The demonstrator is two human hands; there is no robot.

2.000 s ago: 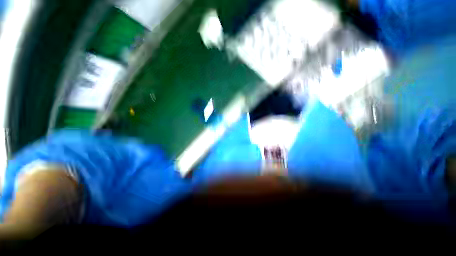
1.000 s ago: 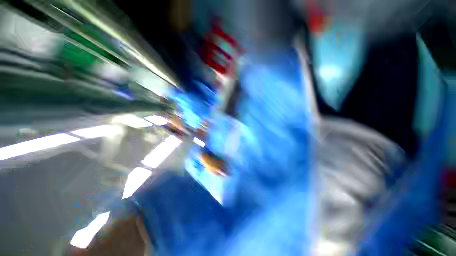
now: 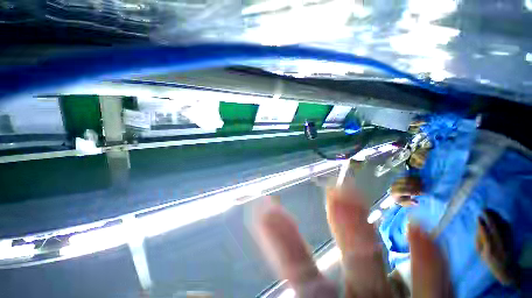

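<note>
One bare hand (image 3: 359,259), very close and blurred, rises from the bottom edge right of the middle. Several fingers are apart, and nothing shows between them. The palm is cut off by the edge. It appears to be mine, but I cannot tell whether it is my left hand or my right hand; no second hand of mine can be made out. No workpiece or tool shows in it.
A bright light strip (image 3: 192,212) crosses from lower left to upper right. Green and white panels (image 3: 238,116) stand behind. A blue band (image 3: 233,53) curves across the top. People in blue smocks (image 3: 455,174) are at the right, with several hands showing.
The view has swung sharply from the bench and blue-clothed legs to a tilted line of workstations. A hand with spread fingers now shows close up; the people in blue are at the right.
</note>
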